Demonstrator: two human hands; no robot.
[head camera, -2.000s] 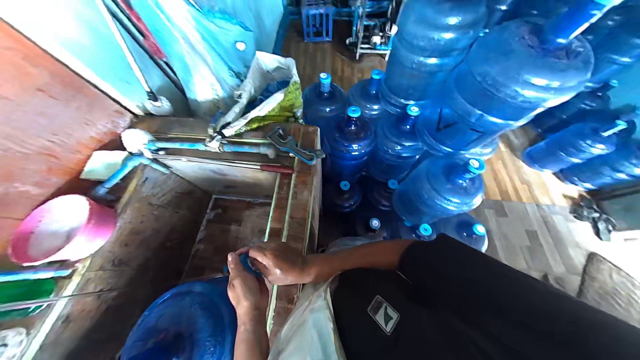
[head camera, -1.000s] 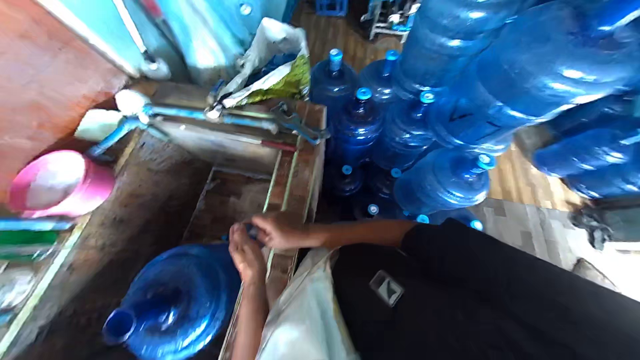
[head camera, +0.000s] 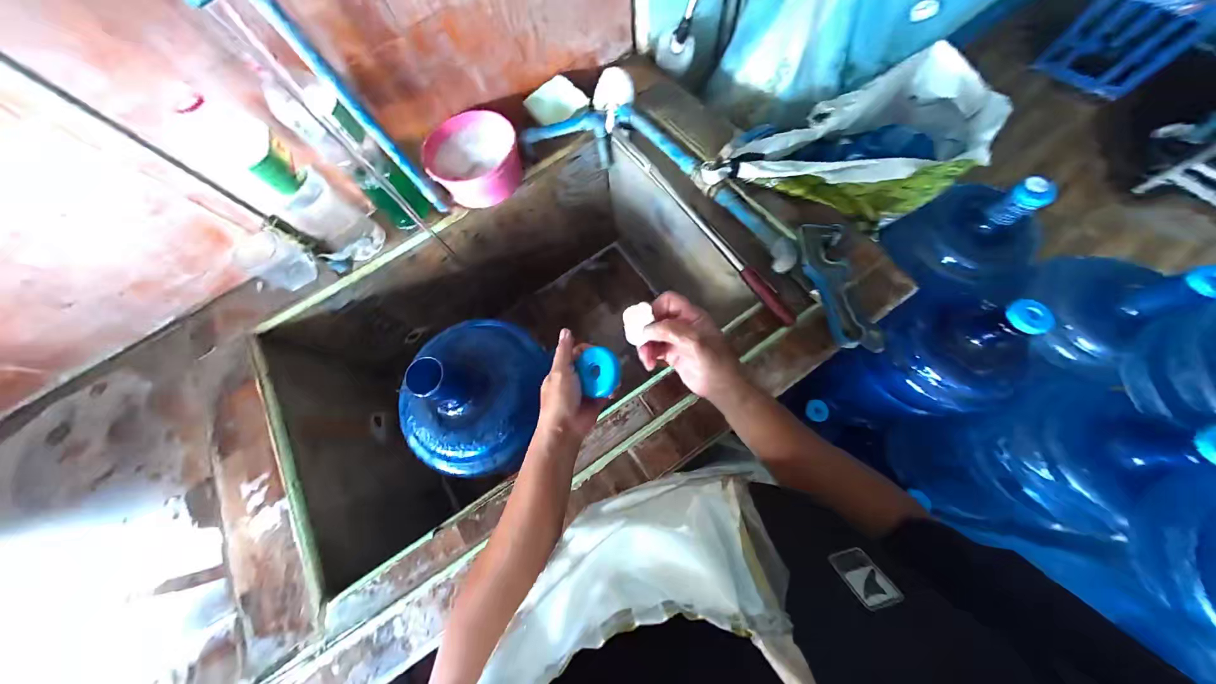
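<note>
My left hand (head camera: 566, 394) holds a round light-blue bottle cap (head camera: 598, 371) with a dark spot at its middle. To its right, my right hand (head camera: 692, 347) pinches a small white piece (head camera: 638, 324), whose material I cannot tell. The two hands are apart, above the near side of a tiled basin (head camera: 285, 475). Just left of my left hand, a blue water jug (head camera: 475, 399) stands in the basin with its neck uncapped.
Around the basin rim are a pink bucket (head camera: 489, 171), blue pipes (head camera: 665, 142), a red-handled rod (head camera: 765, 294), a blue tool (head camera: 831, 285) and a white plastic bag (head camera: 912, 123). Several capped blue jugs (head camera: 959, 370) stand on the right. Bottles (head camera: 323, 214) are at the upper left.
My hands were together around something small; now they are apart, with a cap and a white piece showing. The view has swung left.
</note>
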